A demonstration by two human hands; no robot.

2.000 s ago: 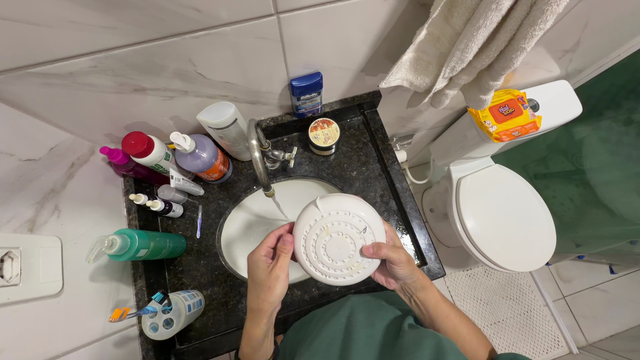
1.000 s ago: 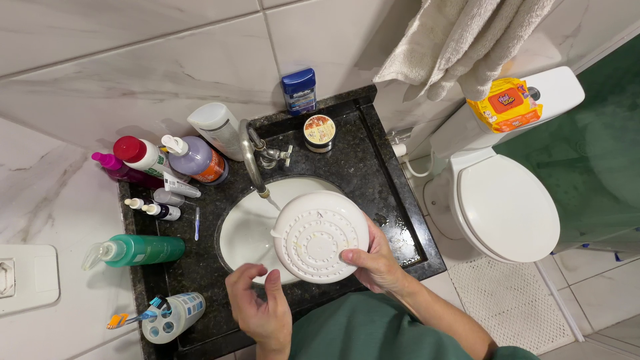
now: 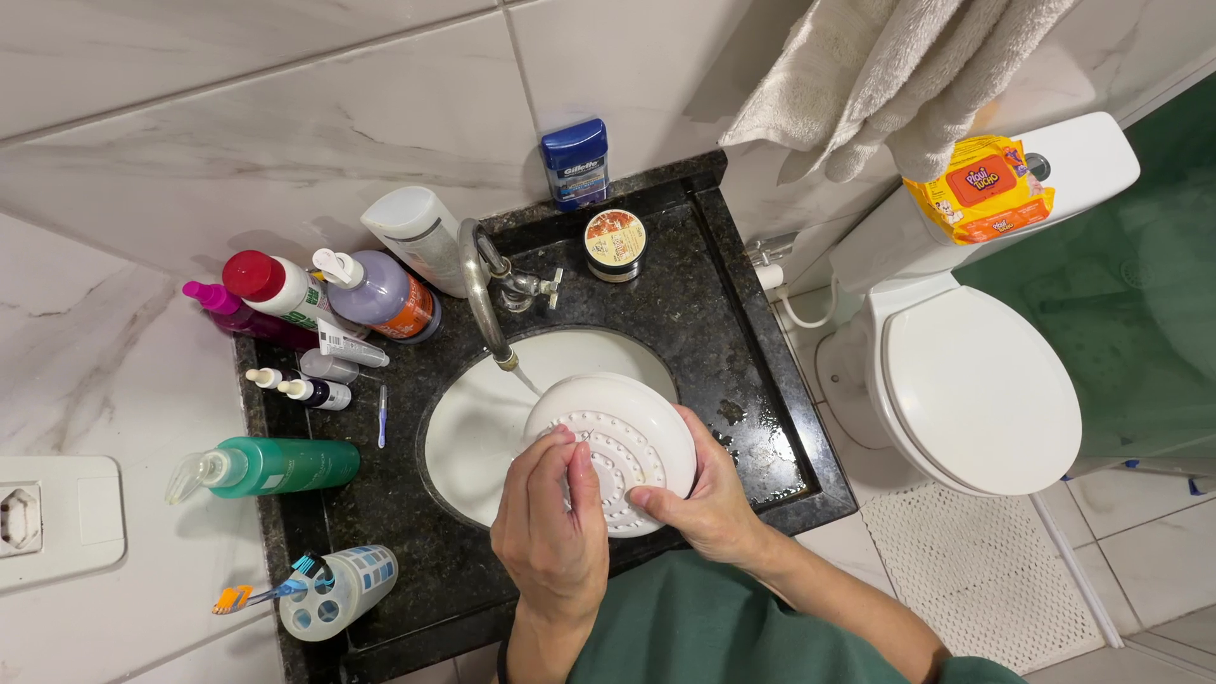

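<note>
A round white shower head point(image 3: 622, 456), its face with rings of small nozzles turned up, is held over the front right of the white sink basin point(image 3: 475, 437). My right hand point(image 3: 712, 494) grips its right edge, thumb on the face. The fingers of my left hand point(image 3: 556, 513) are bent together on the left part of the face; whether they pinch something small there cannot be told. Behind it, a thin stream of water runs from the metal faucet point(image 3: 489, 294) and passes out of sight at the shower head's upper edge.
Bottles, including a purple pump bottle point(image 3: 385, 294) and a green pump bottle point(image 3: 285, 465), line the left of the black stone counter point(image 3: 703, 332). A toothbrush holder point(image 3: 342, 589) stands at front left, a round jar point(image 3: 615, 245) behind the sink. The toilet point(image 3: 978, 389) is at right.
My left hand, apart from the shower head one second ago, has come onto its face. My right hand still holds the right edge.
</note>
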